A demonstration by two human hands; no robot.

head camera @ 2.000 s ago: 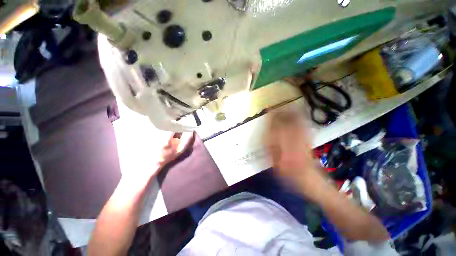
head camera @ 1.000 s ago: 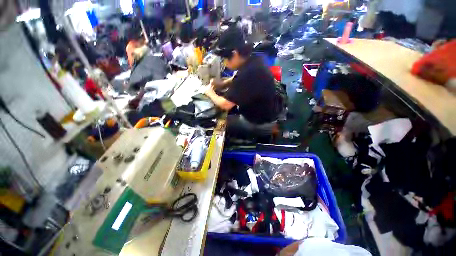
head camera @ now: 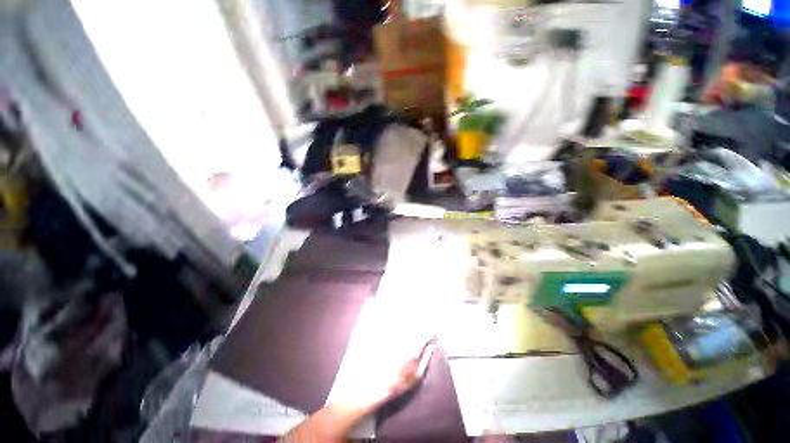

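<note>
My left hand (head camera: 409, 377) is small and blurred, at the upper left edge of a small dark brown-purple cloth piece (head camera: 433, 407) near the table's front. Whether the fingers grip the cloth cannot be told. My right hand is out of the picture. A larger fabric panel (head camera: 294, 333) of the same cloth lies flat on the white table to the left. The cream sewing machine (head camera: 676, 268) with its green panel (head camera: 579, 289) stands at the right. Its needle area is blurred, beyond the small piece.
Black-handled scissors (head camera: 609, 368) lie in front of the machine. A yellow box (head camera: 665, 353) and a pale thread cone (head camera: 717, 342) are at the right end. A dark garment bundle (head camera: 342, 177) with pale tags lies at the far left corner. A plant in a yellow pot (head camera: 470, 143) stands behind.
The view swung right to a seated worker and the blue crate, then back left over the table. The right hand, blurred above the table earlier, is out of view. The small piece remains near the left hand.
</note>
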